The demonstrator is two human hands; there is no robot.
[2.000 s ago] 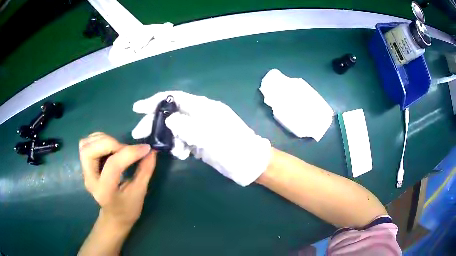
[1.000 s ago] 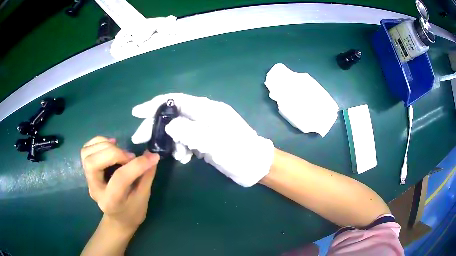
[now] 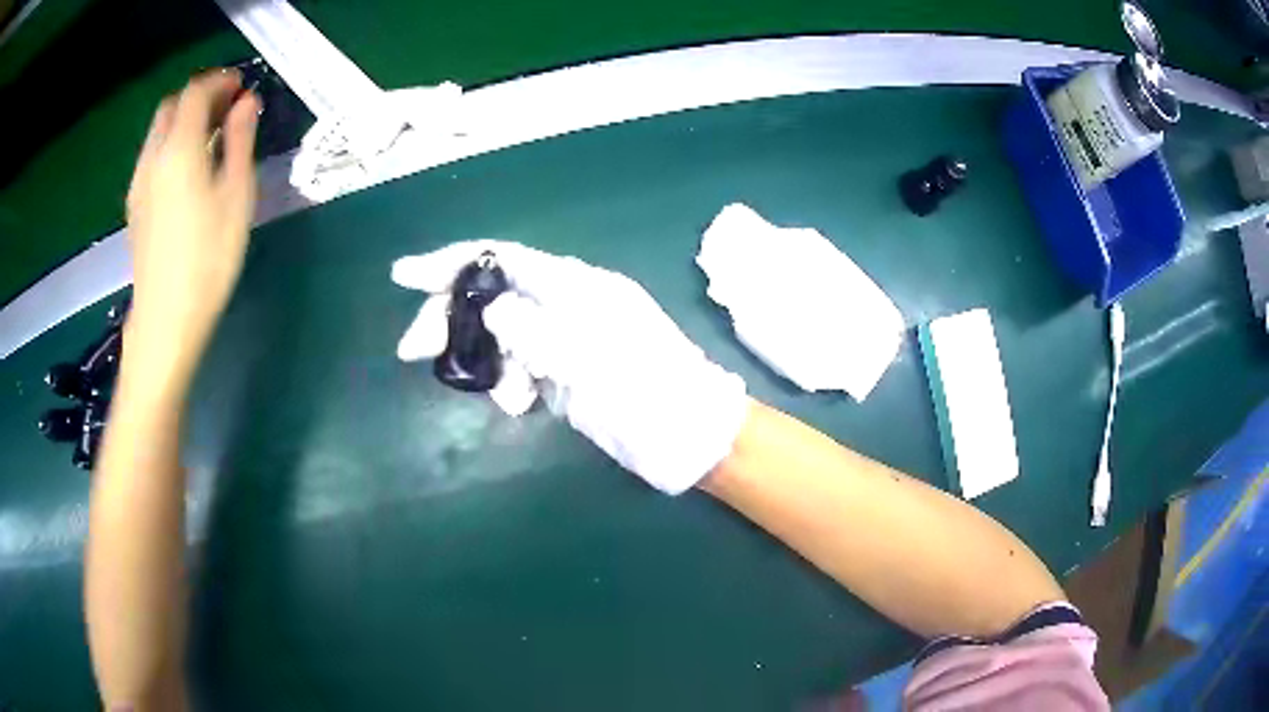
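Observation:
My right hand (image 3: 592, 355), in a white knit glove, holds a glossy black plug-shaped charger (image 3: 473, 334) upright, its small silvery tip at the top. My bare left hand (image 3: 195, 174) reaches over the pale guide rail to the belt at upper left. Its fingers are bent beside dark parts near the diverter bar; whether it grips one cannot be told. Several black chargers (image 3: 95, 376) lie piled at the left, partly hidden by my left forearm. Another black charger (image 3: 932, 184) stands alone left of the blue bin.
A crumpled white cloth (image 3: 804, 306) lies right of centre, with a white block (image 3: 971, 403) beside it. The blue bin (image 3: 1134, 223) holds a labelled bottle (image 3: 1099, 128). A white cable (image 3: 1109, 417) hangs below the bin. The guide rail (image 3: 668, 86) curves behind, meeting the diverter bar (image 3: 306, 56).
My left hand has left the held charger and moved up and left to the belt. My right hand still holds the charger. The view has shifted slightly.

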